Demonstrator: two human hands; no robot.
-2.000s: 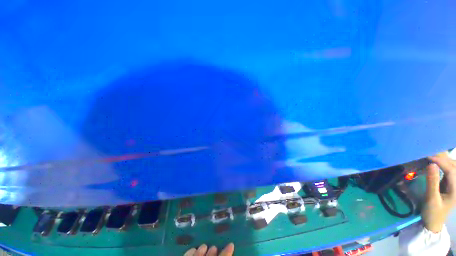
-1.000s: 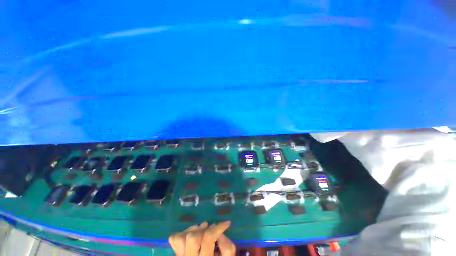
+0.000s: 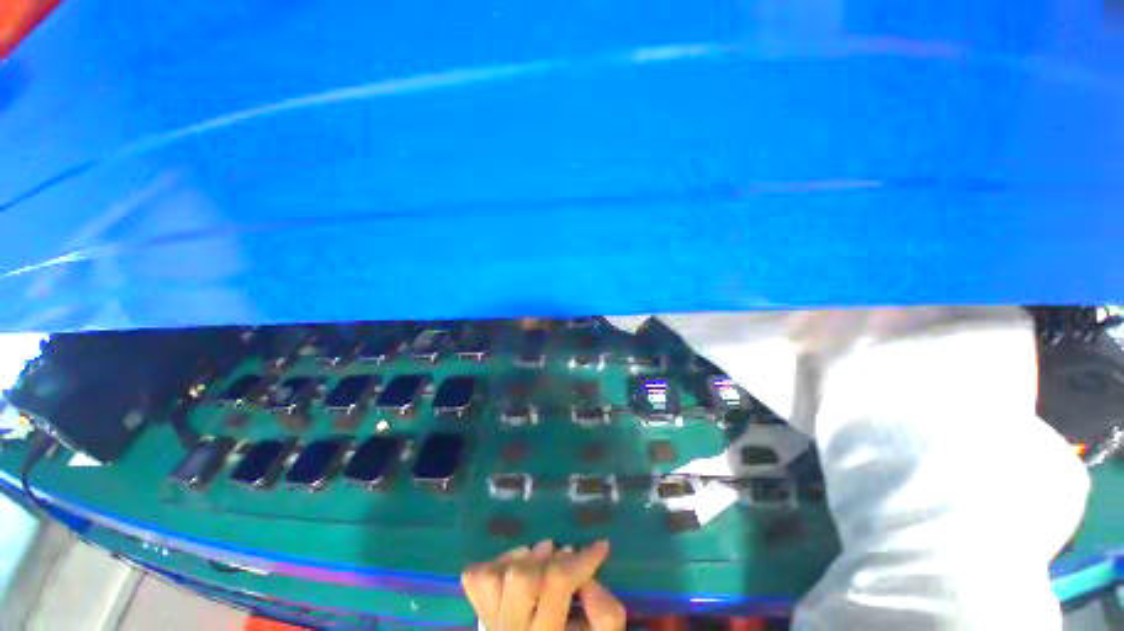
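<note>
Dark smartwatch bodies (image 3: 440, 459) lie in rows on the green mat (image 3: 333, 530), left of centre. Two watches with lit screens, one of them clear (image 3: 656, 396), sit right of centre. Small charging fixtures without watches (image 3: 592, 488) stand in rows around them. My left hand (image 3: 542, 587) is at the shelf's front edge with bent fingers, cut off by the bottom of the picture; its grip is unclear. My right arm in a white sleeve reaches over the mat beneath the blue surface. My right hand cannot be made out; the blue surface or sleeve hides it.
A large blue surface (image 3: 530, 160) fills the upper half and hides the back of the shelf. A dark box (image 3: 111, 388) stands at the left end. Dark cables (image 3: 1079, 323) show at the far right. The shelf has a blue front edge (image 3: 308, 565).
My right hand was at the dark box with the orange light; now its sleeve reaches across the right fixtures. The view shows more of the mat. My left hand stays at the front edge.
</note>
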